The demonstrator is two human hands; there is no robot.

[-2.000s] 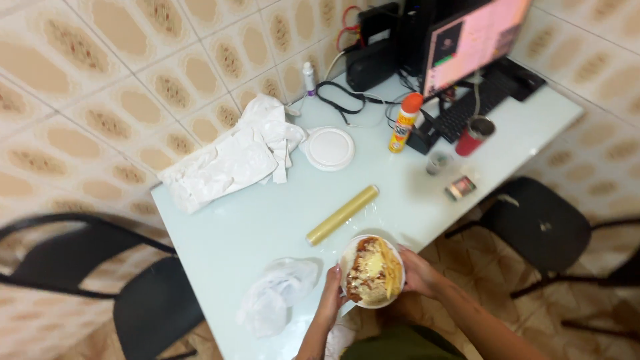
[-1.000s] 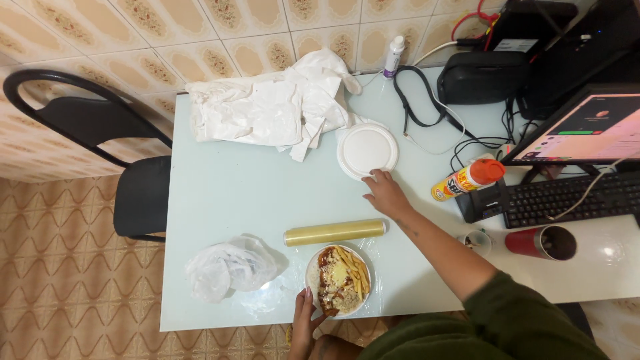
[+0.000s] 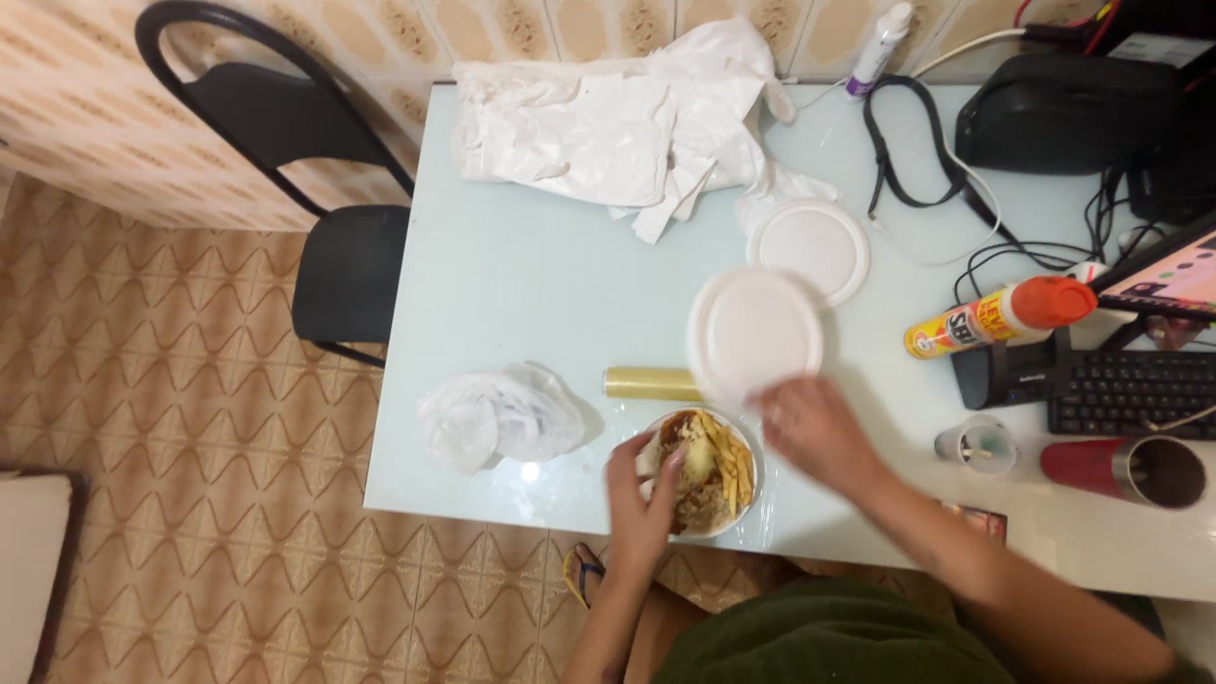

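Observation:
A round white foam lid is held at its near edge by my right hand, above the table and partly over a roll of yellowish cling film. Below it, near the front edge, sits a white round bowl of food with fries, sauce and a pale grated topping. My left hand rests at the bowl's left side, thumb and fingers spread over its rim; whether it grips the bowl is unclear. A second white lid lies flat farther back.
Crumpled white plastic bags lie at the back and left. An orange-capped spray can, keyboard, plastic cup and red tumbler stand or lie to the right. A black chair is at the left end.
My right hand, at the white lids one second ago, has drawn back towards the bowl with one lid. The other lid remains behind. My left hand has reached farther over the bowl's rim.

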